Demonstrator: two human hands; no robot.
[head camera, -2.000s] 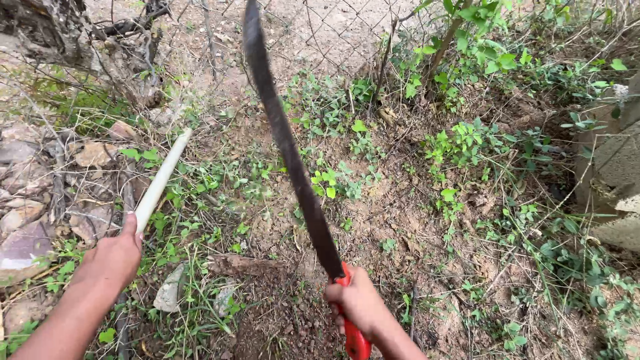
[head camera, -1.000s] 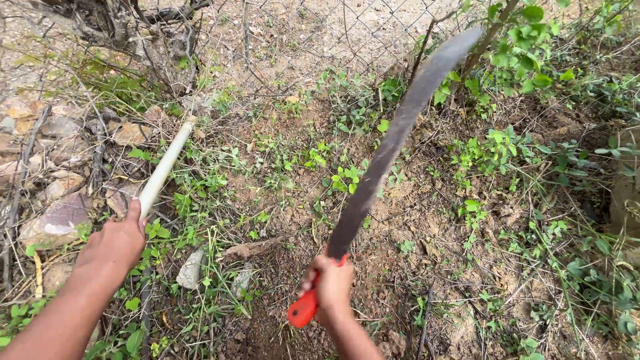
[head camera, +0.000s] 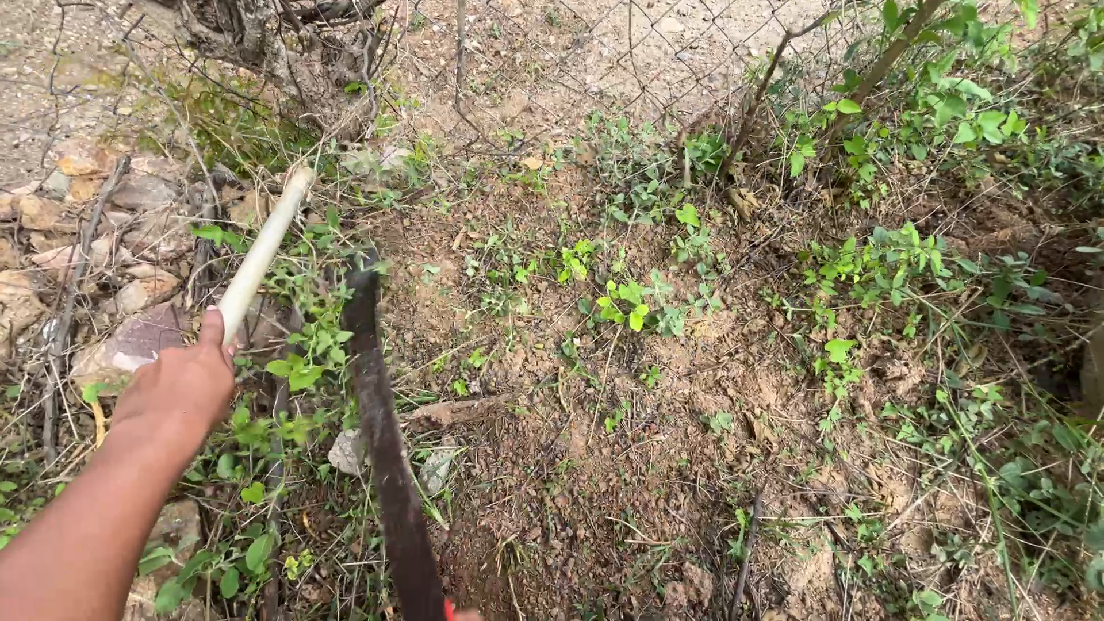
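Observation:
My left hand (head camera: 181, 379) grips a pale, smooth stick (head camera: 263, 250), which points up and away, its far end among grass and leaves. Right of it, the dark curved blade of a machete (head camera: 388, 457) slants down to the bottom edge, its tip among the low green weeds (head camera: 319, 336). Only a bit of the machete's red handle (head camera: 449, 609) and a fingertip of my right hand (head camera: 467, 615) show at the bottom edge; the rest of that hand is out of frame.
Stones (head camera: 142, 336) and dry twigs lie at the left. A gnarled trunk (head camera: 259, 43) stands at the top left beside a chain-link fence (head camera: 655, 52). Leafy shrubs (head camera: 949, 112) grow at the right, and low plants dot the bare soil (head camera: 604, 483).
The machete has swung from the upper right down to the left, its tip now low in the weeds. My right hand has dropped almost out of frame. My left hand keeps hold of the stick.

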